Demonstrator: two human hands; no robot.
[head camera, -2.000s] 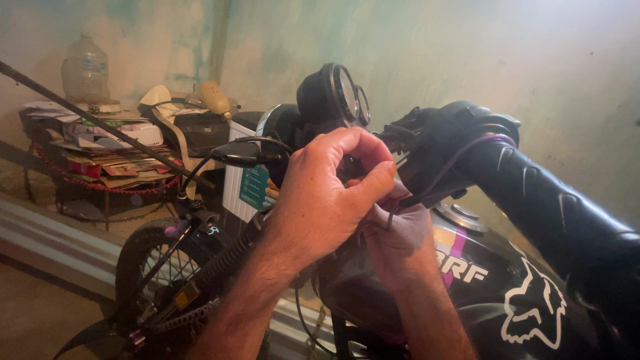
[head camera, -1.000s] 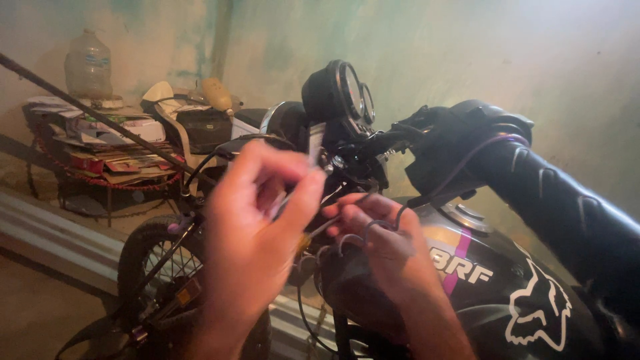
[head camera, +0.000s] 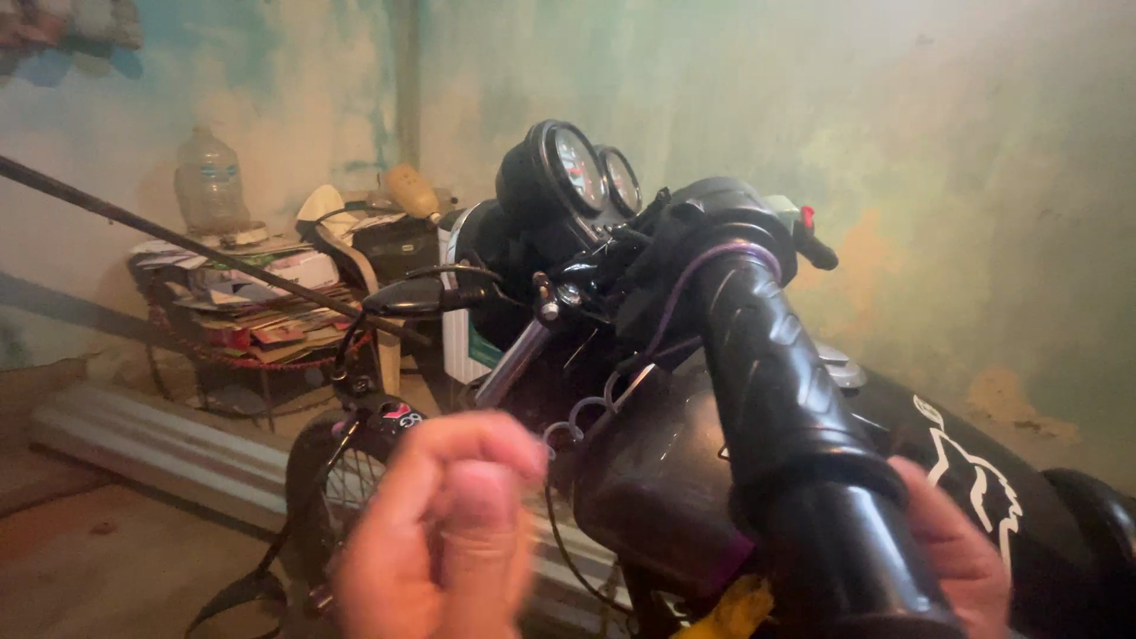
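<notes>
My left hand (head camera: 453, 524) is raised at the lower middle, blurred, its fingers curled and the thumb against them; whether something thin is between them cannot be told. A coiled cable (head camera: 590, 415) runs just behind its fingertips, in front of the black fuel tank (head camera: 657, 479). Behind the motorcycle's black handlebar grip (head camera: 772, 355), at the lower right, part of my right hand (head camera: 958, 541) shows; its fingers are mostly hidden. A purple wire (head camera: 679, 284) loops round the inner end of the grip. Twin gauges (head camera: 581, 169) stand above the handlebar clamp.
A black turn signal (head camera: 404, 297) sticks out left of the fork. The front wheel (head camera: 351, 475) is below it. Stacked papers (head camera: 266, 302) and a plastic jug (head camera: 213, 182) stand at the back left. A long dark bar (head camera: 177, 235) slants across the left. A yellow cloth-like thing (head camera: 732, 612) lies low.
My hands, together at first by the tank, have moved apart. The right one is now partly behind the grip, the left one lower down. The view has shifted, with the grip now nearer the middle.
</notes>
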